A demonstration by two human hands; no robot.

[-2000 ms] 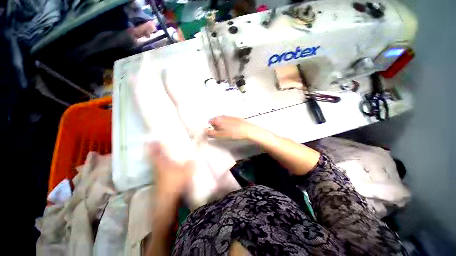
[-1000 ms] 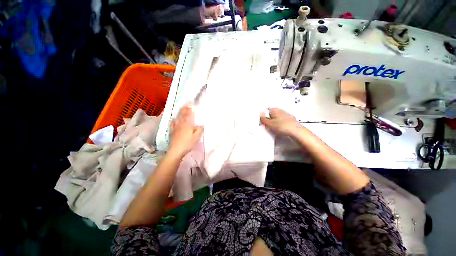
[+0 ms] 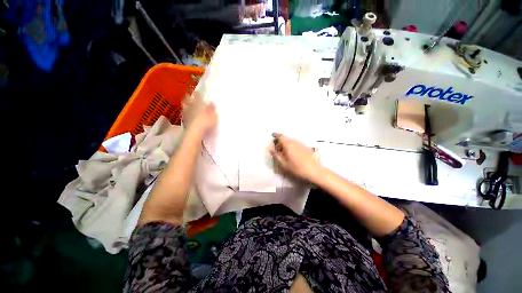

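Note:
Pale beige fabric pieces (image 3: 220,182) lie on the white table in front of me and hang over its front edge. They nearly vanish against the bright table top. A small rectangular pale piece (image 3: 256,174) lies on top of them. My left hand (image 3: 199,116) is at the left edge of the table, slightly blurred, over the fabric's left side; its grip cannot be told. My right hand (image 3: 290,155) rests on the fabric right of the small piece, fingers bent, thumb and fingertips close together; whether it pinches cloth cannot be told.
The white protex sewing machine (image 3: 423,80) stands at the right. A tan card (image 3: 410,116), black-handled tool (image 3: 430,167), dark red snips (image 3: 448,155) and scissors (image 3: 495,187) lie by it. An orange basket (image 3: 150,86) with heaped beige cloth (image 3: 117,186) is left of the table.
My left hand has moved up and left to the table's edge. My right hand has moved down and left. The fabric lies flatter, with the small rectangular piece now distinct.

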